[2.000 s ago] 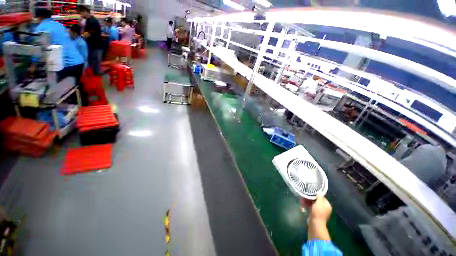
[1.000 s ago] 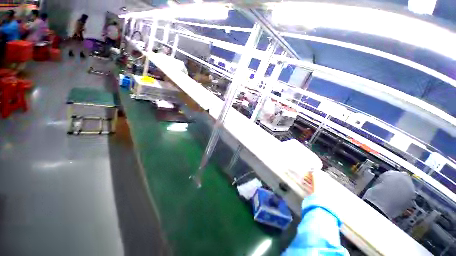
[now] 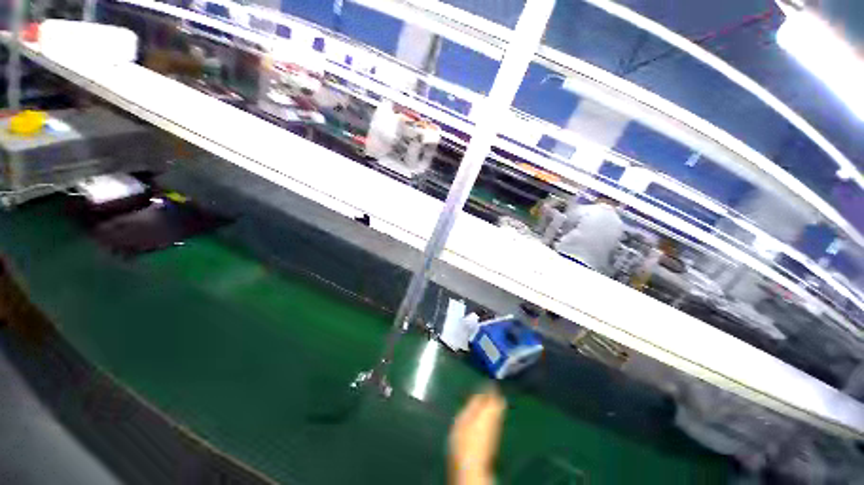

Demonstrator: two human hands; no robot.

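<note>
My right hand point(image 3: 478, 431) is at the bottom centre, over the green-matted bench point(image 3: 275, 360). It is blurred and cut off by the lower edge; no object shows in it, and its finger positions are unclear. A blue box point(image 3: 507, 348) with a pale front stands on the bench just beyond the hand, not touching it. A crumpled white piece point(image 3: 459, 327) lies beside the box. The white fan cannot be made out. My left hand is out of the picture.
A long white shelf point(image 3: 313, 180) runs above the bench, with a metal post point(image 3: 455, 204) before it. A grey unit point(image 3: 38, 156) with a yellow item and a dark flat piece point(image 3: 142, 220) are at left. Clear plastic point(image 3: 748, 431) is at lower right.
The view has swung right and towards the bench. My right hand held the white fan over the bench, then a white thing at the shelf; now it is lower, with no fan visible.
</note>
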